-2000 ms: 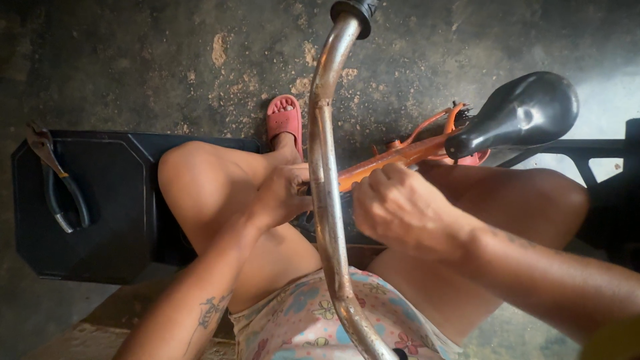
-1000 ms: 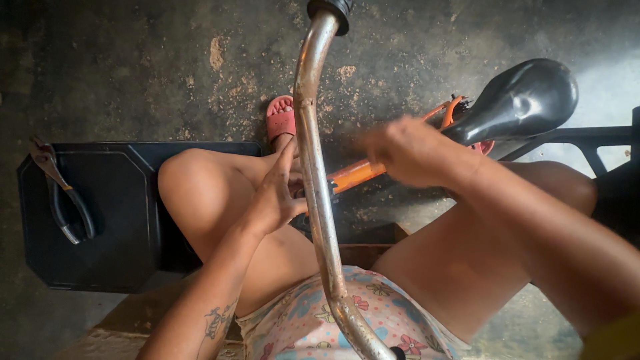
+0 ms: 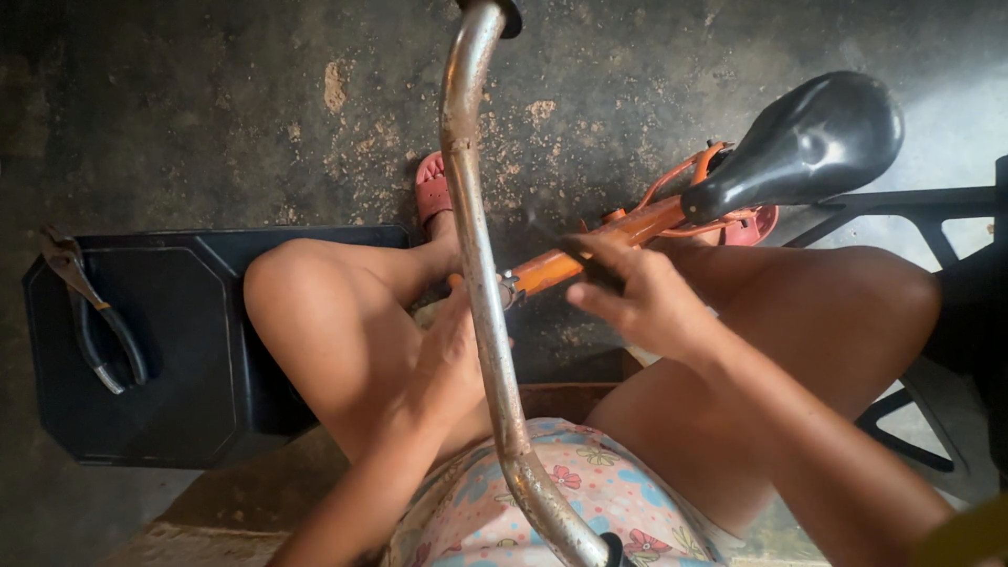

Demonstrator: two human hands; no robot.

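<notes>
A rusty metal bicycle handlebar (image 3: 488,315) runs from top to bottom through the middle of the view. Behind it, my left hand (image 3: 457,339) is at the head of the orange bicycle frame (image 3: 547,272), its fingers partly hidden by the bar. My right hand (image 3: 642,295) is above the frame tube, blurred, with a dark, thin object (image 3: 598,268) in its fingers; what it is cannot be made out. The black bicycle saddle (image 3: 811,142) is at the frame's far end, upper right.
Pliers with dark handles (image 3: 102,323) lie on a black plastic surface (image 3: 181,425) at the left. A black openwork plastic piece (image 3: 921,202) stands at the right. My knees are on both sides of the bicycle, and my feet in pink slides (image 3: 431,193) rest on the stained floor.
My right hand, on the frame beside the handlebar two seconds ago, is now farther right with a dark object in it. My left hand, spread a second ago, is now closer around the frame's head.
</notes>
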